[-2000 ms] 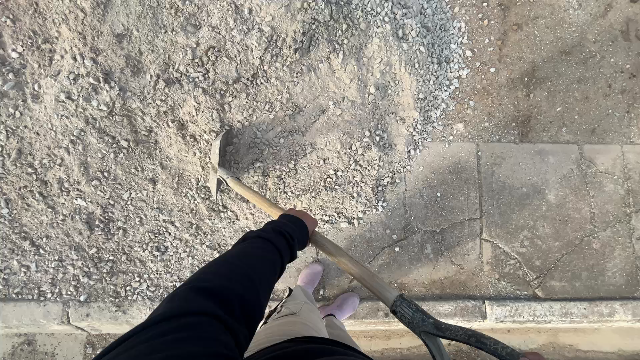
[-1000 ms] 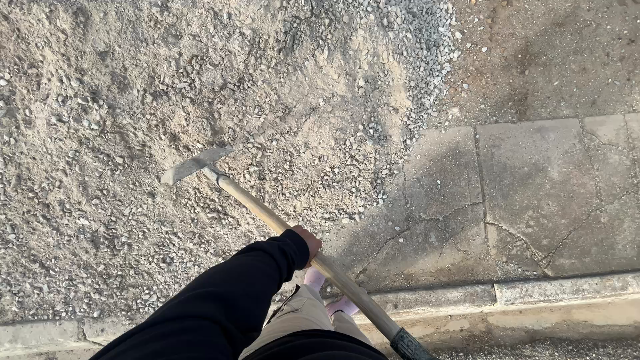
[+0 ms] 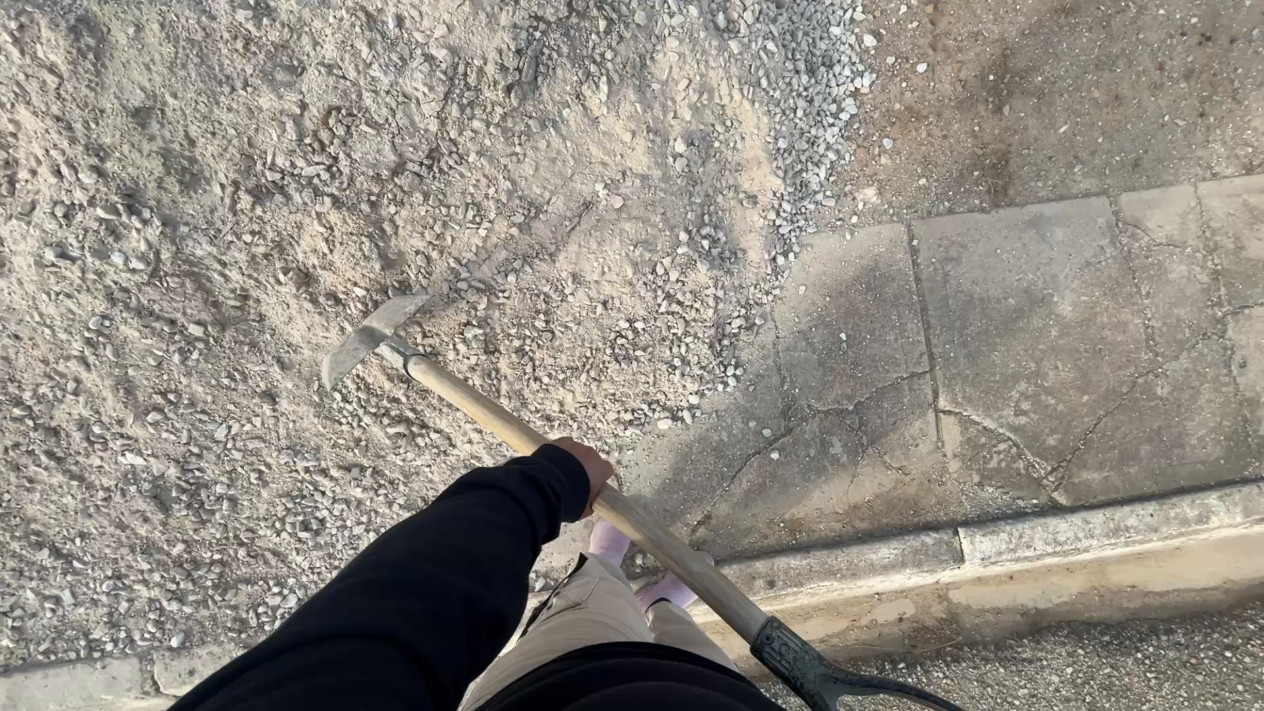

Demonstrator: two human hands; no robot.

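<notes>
My left hand (image 3: 591,472), at the end of a black sleeve, grips the pale wooden shaft of a shovel (image 3: 474,403) about halfway along. The shovel's metal blade (image 3: 370,339) is at the upper left end, over or against the gravel and sand (image 3: 553,267); whether it touches cannot be told. At the lower right the shaft ends in a dark grip (image 3: 790,654), whose far part is cut off by the frame's bottom edge. My right hand is outside the view.
Cracked concrete paving (image 3: 1037,346) lies right of the gravel. A raised concrete curb (image 3: 849,573) runs across near my feet in light pink footwear (image 3: 671,591), with coarse ground (image 3: 1116,657) on its near side. Loose grey stones (image 3: 815,109) edge the heap.
The shovel blade has turned; two seconds ago it was seen nearly edge-on. A bit of a hand showed by the dark grip at the bottom edge then, and is now out of view.
</notes>
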